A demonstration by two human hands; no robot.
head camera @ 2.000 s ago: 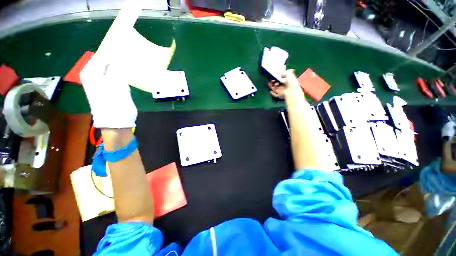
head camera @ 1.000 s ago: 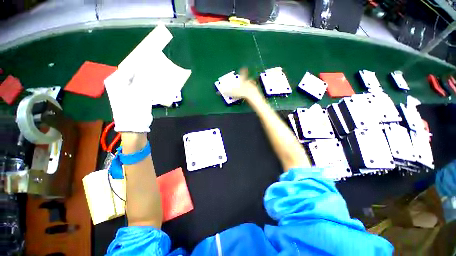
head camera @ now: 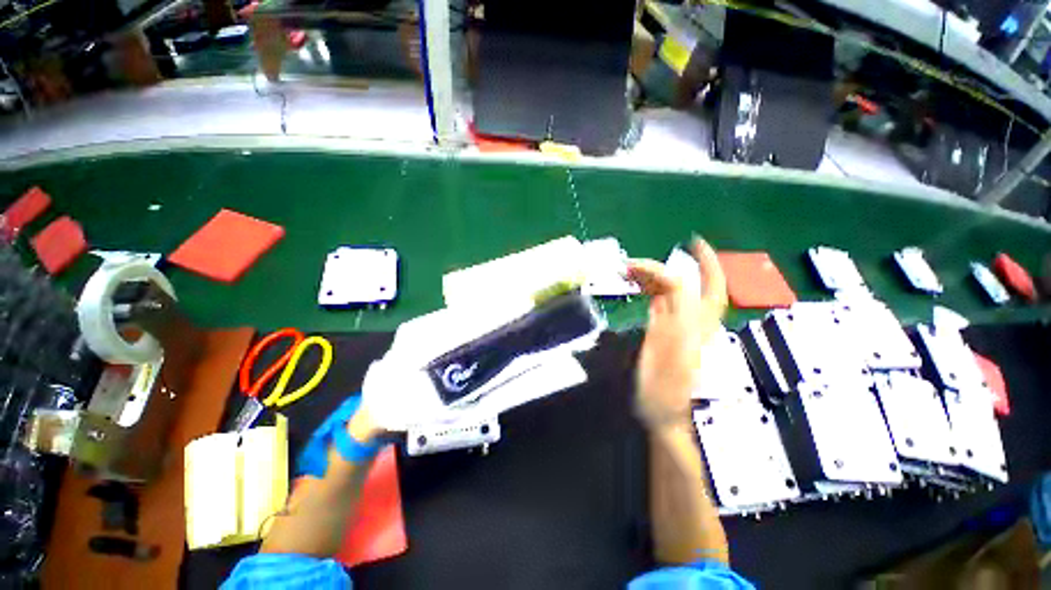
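Note:
My gloved left hand [head camera: 395, 386] holds white label sheets [head camera: 513, 273] at the centre. A glossy black logo label [head camera: 513, 343] with a white swirl lies on them. My bare right hand [head camera: 678, 334] is raised to the right of the sheets, fingers apart; a small pale piece shows by its fingertips, and I cannot tell whether it is held. A metal-cased unit [head camera: 452, 436] on the black mat is partly hidden under the sheets. Another unit [head camera: 604, 267] on the green belt is partly hidden behind the sheets and right hand.
Stacked units [head camera: 847, 426] lie at right. More units [head camera: 358, 277] and red pads [head camera: 227, 244] lie on the belt. Scissors [head camera: 286, 369], a pale yellow pad [head camera: 236, 483] and a tape roll [head camera: 121, 309] are at left. A red pad [head camera: 375, 513] lies by my left forearm.
My left hand has come down and right with the sheets, now over the mat unit, showing the black label. My right hand has left the belt units and moved right and nearer. The view has tilted up.

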